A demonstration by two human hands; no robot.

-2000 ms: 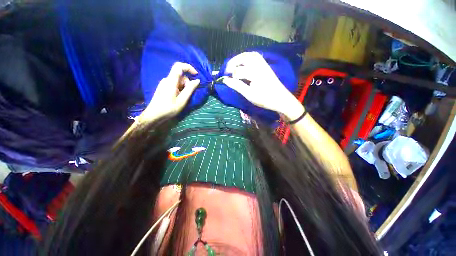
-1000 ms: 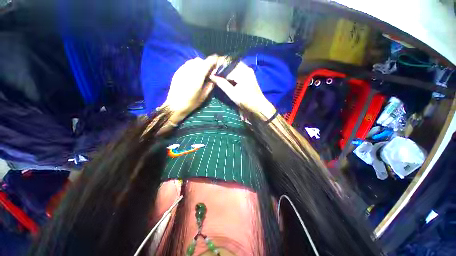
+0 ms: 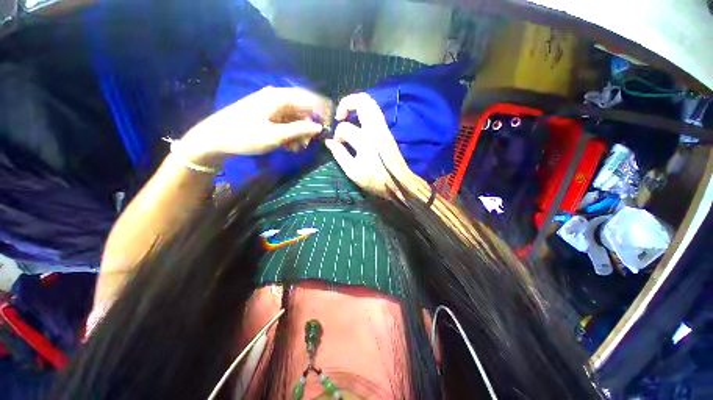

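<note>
My left hand (image 3: 289,121) and my right hand (image 3: 360,141) meet above my lap. Their fingertips pinch a small dark item (image 3: 327,130) between them; it is too small and blurred to tell what it is. Royal-blue cloth (image 3: 426,117) lies over my lap below and on both sides of the hands. Its middle is partly hidden by my hands. The green pinstriped garment shows under and in front of the cloth.
A red plastic basket (image 3: 469,148) with dark cloth inside stands at the right. White plastic bags (image 3: 635,238) lie right of it. Dark navy cloth (image 3: 47,172) is piled at the left. A white table edge (image 3: 649,39) curves across the upper right.
The left hand and forearm have swung out to the left, with the wrist now in view. The fingers of both hands have shifted around the small dark item. The blue cloth stays on the lap.
</note>
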